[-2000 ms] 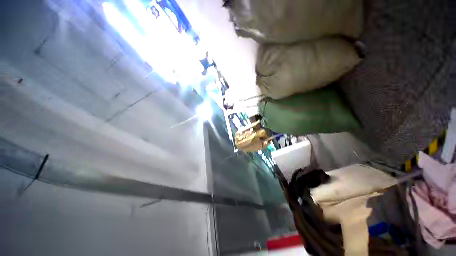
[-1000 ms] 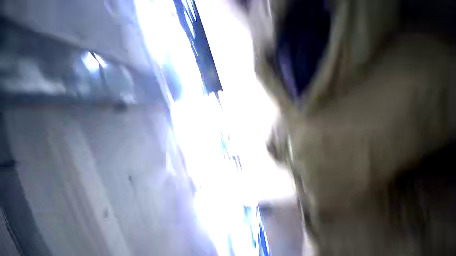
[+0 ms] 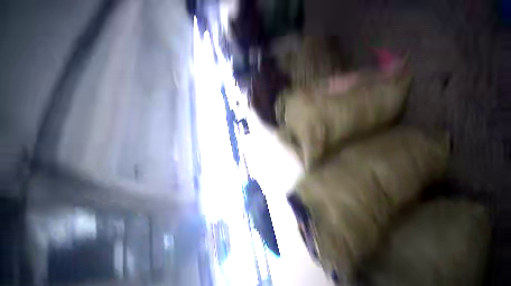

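Note:
No hand is in view. Nearest in front are bulging olive-tan woven sacks, seen sideways and blurred. One sack (image 3: 350, 114) lies at the upper right, a larger one (image 3: 381, 184) is below it, and a paler one (image 3: 440, 246) is at the lower right. The sacks lie close beside each other on the floor. Small pink pieces (image 3: 389, 60) show at the upper sack's edge. What they are is too blurred to tell.
The dark floor (image 3: 465, 100) runs along the right side. A bright white wall or window band (image 3: 224, 167) crosses the middle. The grey ceiling (image 3: 123, 111) fills the left. Dark blurred shapes (image 3: 269, 84) stand beyond the sacks at the top.
The view has swung. The close open sack with dark contents has left the near foreground, and several sacks now show on the right. The green sack and pink cloth from the earliest frame are gone.

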